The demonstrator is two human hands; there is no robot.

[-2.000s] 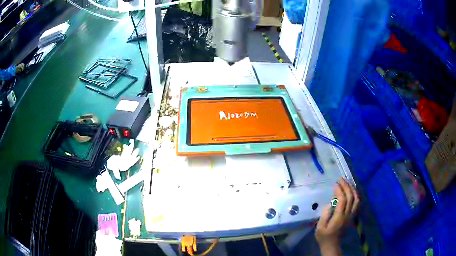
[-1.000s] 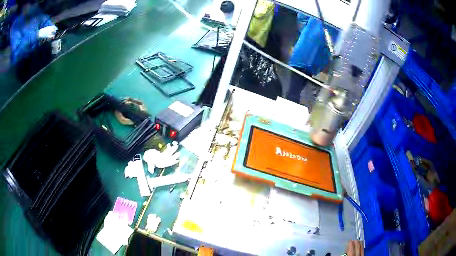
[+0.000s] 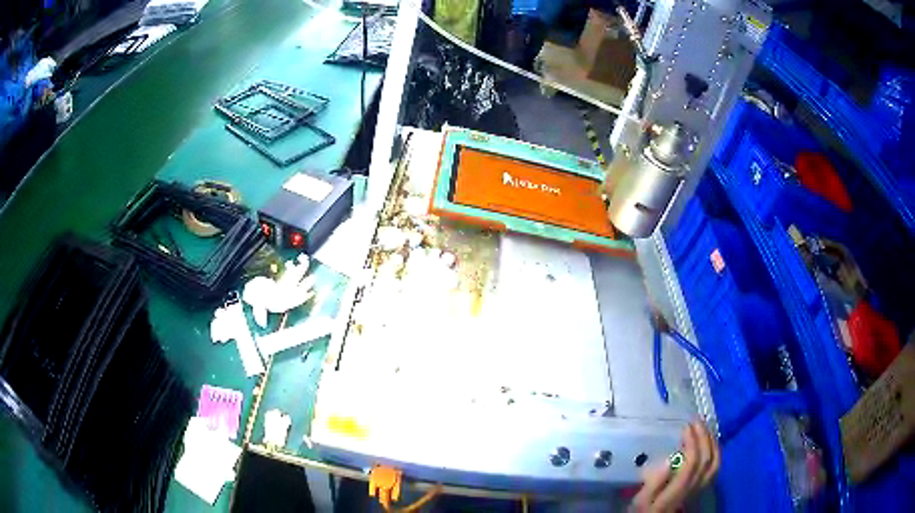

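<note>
The fixture, an orange plate [image 3: 532, 190] with white handwriting, lies flat at the back of the white machine bed [image 3: 451, 351]. A pale green cover frame [image 3: 447, 165] lies closed around it, with a thin black frame [image 3: 453, 175] along its inner edge. The silver dispensing head [image 3: 647, 190] is at the fixture's right end; whether it touches cannot be told. My right hand [image 3: 687, 469] is at the right end of the machine's front edge, fingers bent beside the greenish round button [image 3: 676, 460], holding nothing. My left hand is out of view.
Blue-handled pliers [image 3: 682, 353] lie right on the bed. A tall black frame stack [image 3: 85, 371], more black frames [image 3: 186, 245], a controller box [image 3: 306, 208] and white scraps [image 3: 276, 291] are on the green bench at left. Blue bins [image 3: 742, 311] stand at right.
The view has swung and shifted. The fixture has moved towards the back of the bed, and the dispensing head is now at its right end. My right hand stays by the button.
</note>
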